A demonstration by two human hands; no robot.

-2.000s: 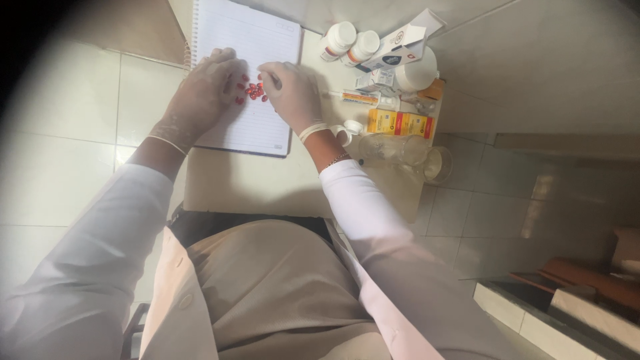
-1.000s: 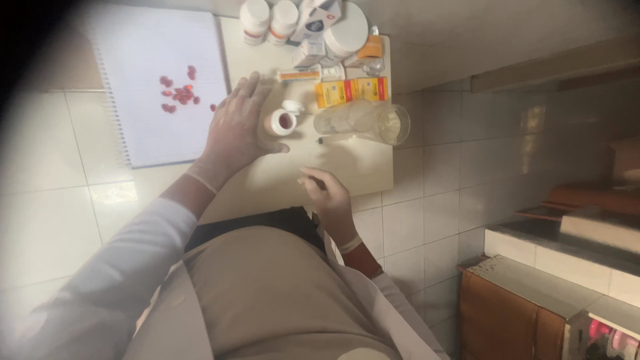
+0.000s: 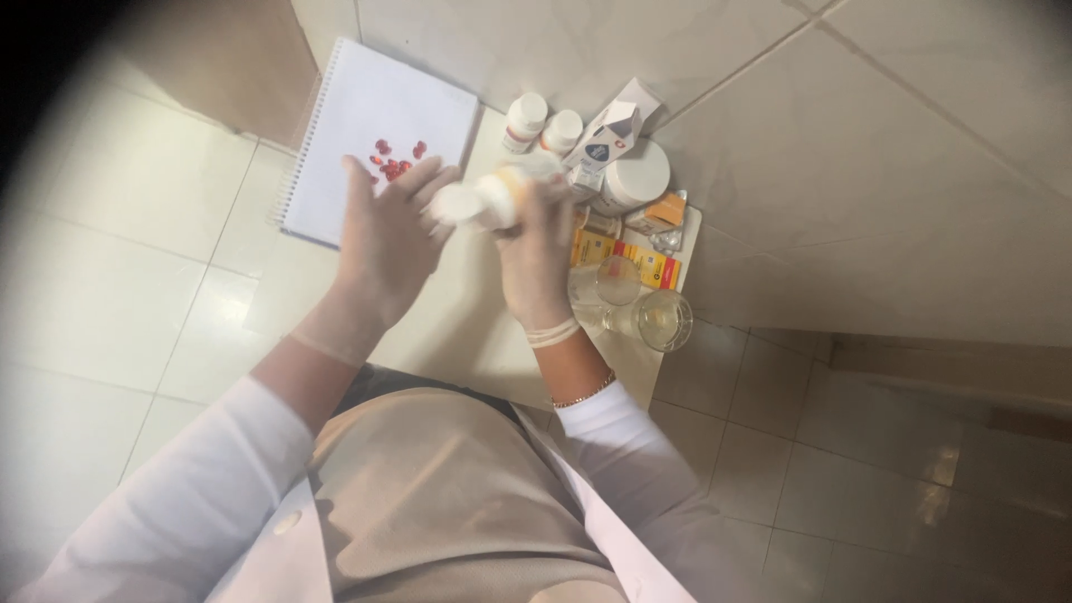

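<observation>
My right hand (image 3: 540, 260), in a translucent glove, grips a white plastic bottle (image 3: 500, 197) with a yellowish band, tilted to the left and blurred. Beside its left end is my left hand (image 3: 389, 234), also gloved, palm up with fingers spread; whether its fingertips touch the bottle cannot be told. Red softgel capsules (image 3: 395, 170) lie in a loose cluster on the spiral notebook (image 3: 360, 100), just beyond my left fingers. Whether the bottle is capped is unclear from the blur.
Two white bottles (image 3: 526, 121), a white carton (image 3: 605, 138), a wide white jar (image 3: 636, 177), an orange box (image 3: 659, 213) and yellow-and-red boxes (image 3: 649, 264) crowd the table's right side. Two glass vessels (image 3: 664, 321) are near its right edge. A tiled wall stands behind.
My right hand has moved up from the near edge of the table and now holds a bottle. My left hand has turned palm up near the capsules. The view has shifted.
</observation>
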